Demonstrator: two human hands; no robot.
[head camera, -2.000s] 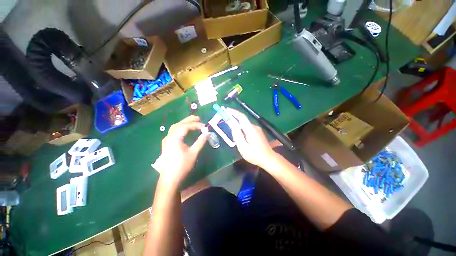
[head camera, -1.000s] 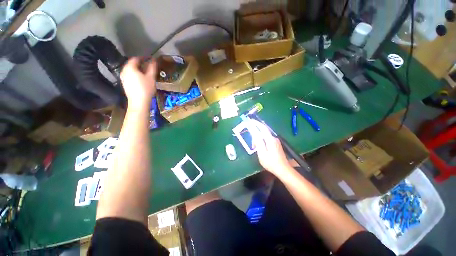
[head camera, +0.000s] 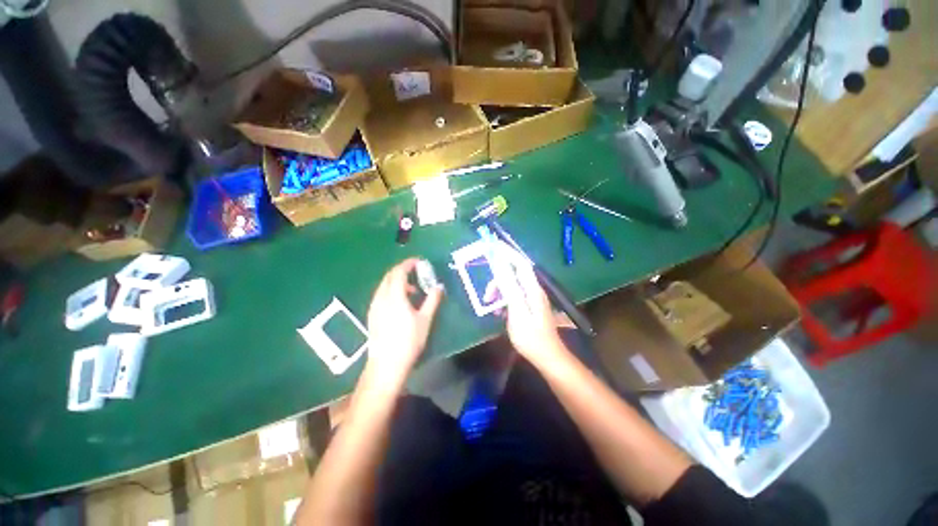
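Observation:
My right hand (head camera: 522, 298) holds a white housing half (head camera: 476, 279) with a large window, just over the bench's front edge. A blue battery cell (head camera: 488, 238) shows at the housing's upper end. My left hand (head camera: 401, 313), left of the housing, holds a small clear-white oval bottle (head camera: 426, 274) between thumb and fingers. A second white housing frame (head camera: 336, 335) lies on the green bench left of my left hand, not touched. Fine parts inside the held housing are too blurred to tell.
Finished-looking white housings (head camera: 177, 305) lie at left. A blue parts bin (head camera: 202, 228), a box of blue cells (head camera: 327, 195) and other cartons stand at the back. A mallet (head camera: 555, 298), blue-handled cutters (head camera: 594, 236) and a grey-barrelled tool (head camera: 654, 175) are at right. A white tub (head camera: 805, 396) stands lower right.
My left hand has come back from the boxes at the back left and taken hold of the small oval bottle from the bench. My right hand still holds the housing. The view has shifted.

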